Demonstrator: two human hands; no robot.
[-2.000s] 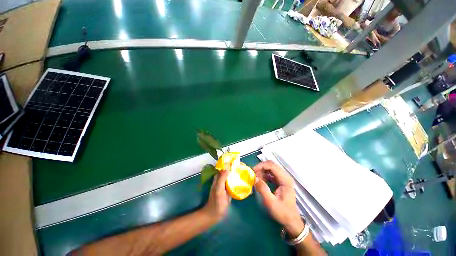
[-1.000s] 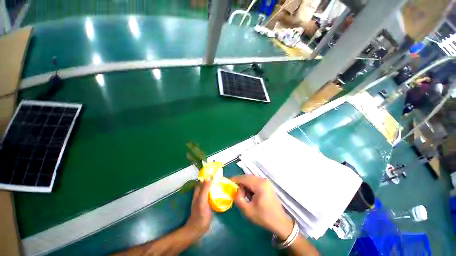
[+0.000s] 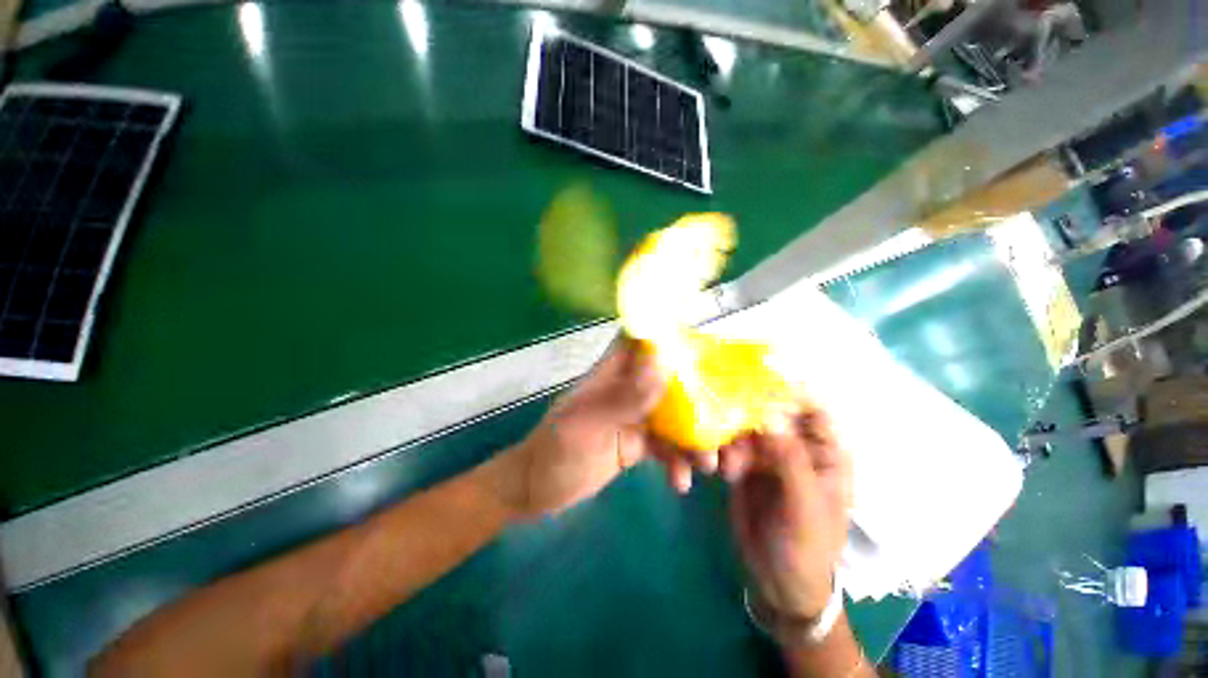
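Note:
A partly peeled orange (image 3: 715,391) is held between my two hands over the bench edge. A flap of peel (image 3: 673,265) stands up from it, pale inside, with a blurred green leaf (image 3: 578,249) beside it. My left hand (image 3: 596,431) grips the orange from the left. My right hand (image 3: 795,510) has its fingertips on the orange's lower right side, with a light band at the wrist. Whether my right fingers hold loose peel is blurred.
One solar panel (image 3: 620,106) lies on the green strip at the top centre, another (image 3: 66,219) at the left, cut off. White sheets (image 3: 914,457) are stacked right of my hands. A metal post (image 3: 1060,106) crosses the upper right. Blue crates (image 3: 974,629) and a clear bottle (image 3: 1126,585) are at lower right.
The orange and both hands have moved up and right and look larger. The peel flap is opened wider away from the fruit. The view has shifted, so the panels sit higher.

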